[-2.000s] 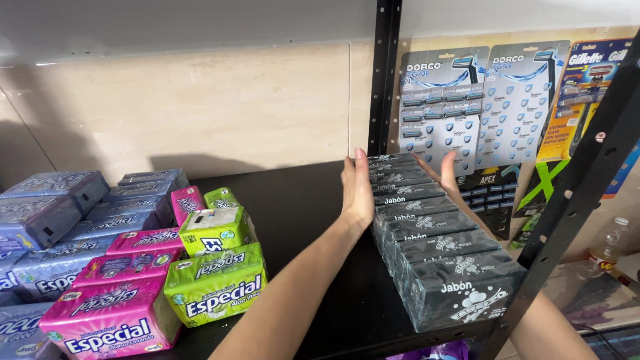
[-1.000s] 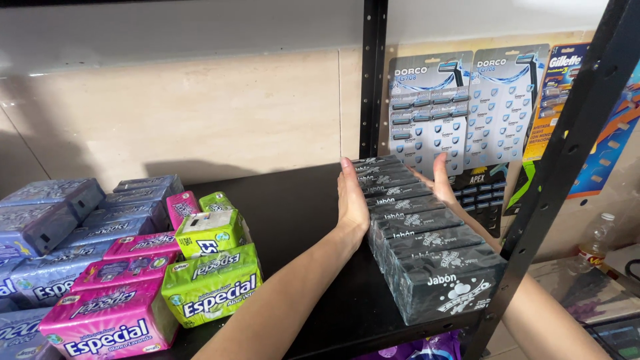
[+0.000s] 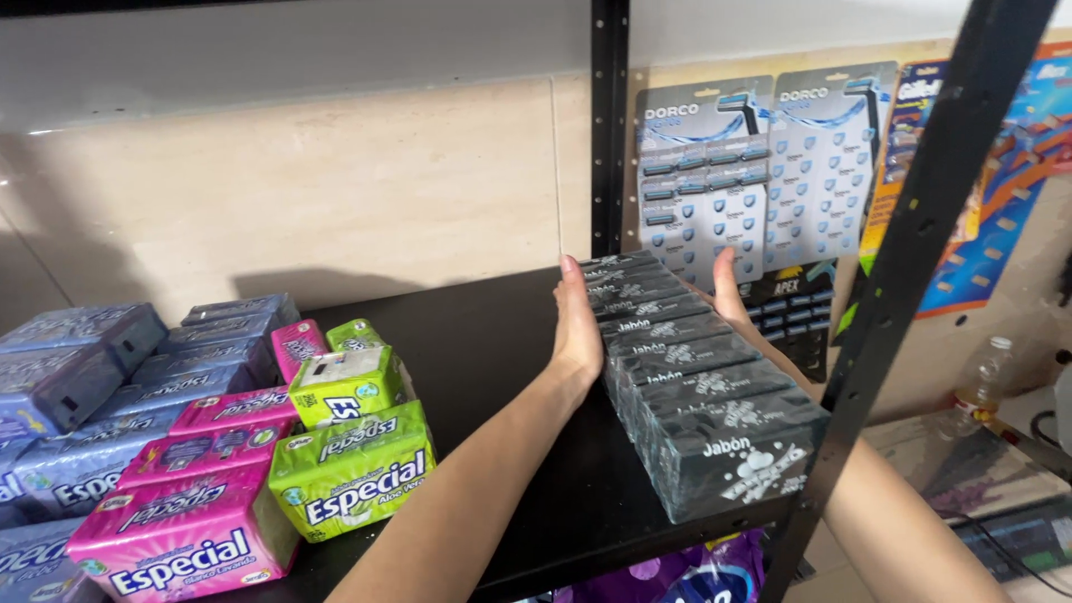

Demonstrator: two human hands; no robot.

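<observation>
A row of dark soap packs (image 3: 712, 377) in clear film stands at the right end of a black metal shelf (image 3: 536, 536), beside the slanted front post. My left hand (image 3: 578, 327) lies along the row's left side near its far end, thumb up. On the other side is my right hand (image 3: 733, 293), reaching around the outside of the post; its thumb shows and its fingers are partly hidden behind the packs. Whether either palm presses on the row is hard to tell. Left of my left forearm stand green soap packs (image 3: 356, 481), pink soap packs (image 3: 188, 536) and blue soap packs (image 3: 67, 461).
The slanted front post (image 3: 913, 226) and upright rear post (image 3: 610, 126) bound the shelf's right end. Razor cards (image 3: 703, 176) hang on the wall beyond. A purple package (image 3: 670, 578) lies below the shelf edge. A plastic bottle (image 3: 984, 385) stands at the far right.
</observation>
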